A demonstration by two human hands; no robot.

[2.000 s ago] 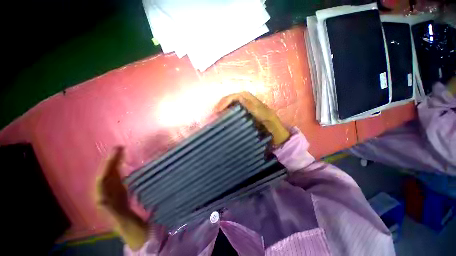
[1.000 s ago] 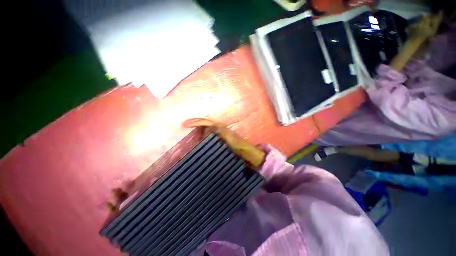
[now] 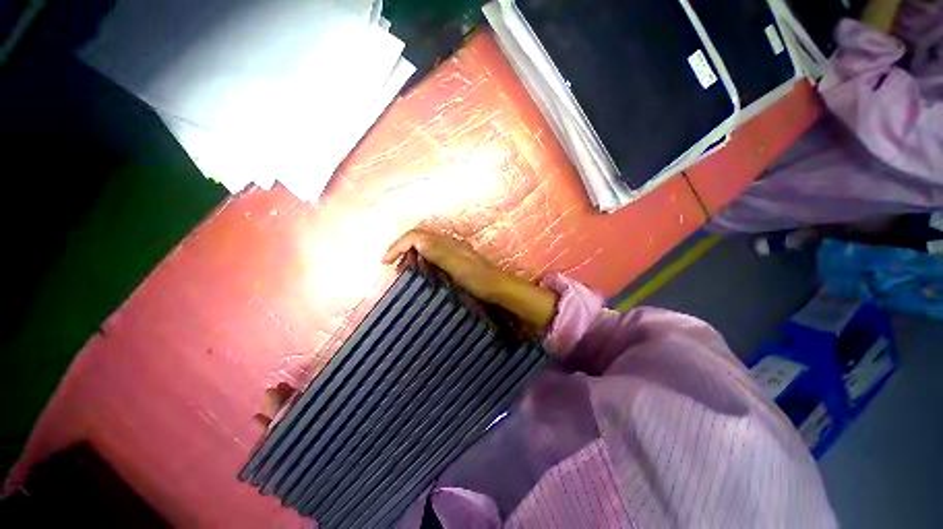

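A stack of tablets [image 3: 398, 398] stands on edge in front of my chest, its edges showing as grey and black stripes, tilted from lower left to upper right. My right hand [image 3: 455, 271] grips the upper right end, fingers over the corner. My left hand [image 3: 274, 401] shows only as dark fingertips at the far side near the lower left end; the rest is hidden behind the stack. The bench mat [image 3: 176, 341] under it is shiny red-pink and wrinkled.
White sheets [image 3: 279, 93] lie fanned at the back left on a dark green surface [image 3: 93, 217]. Tablets with white sheets [image 3: 620, 88] lie at upper right. A dark block [image 3: 83, 491] is at lower left. A person's pink sleeve [image 3: 879, 93] and blue boxes [image 3: 838, 356] are at right.
Since the oldest frame, my left hand has gone from the stack's left end to its far side, mostly hidden. My right hand stays on the upper right end. The view has shifted.
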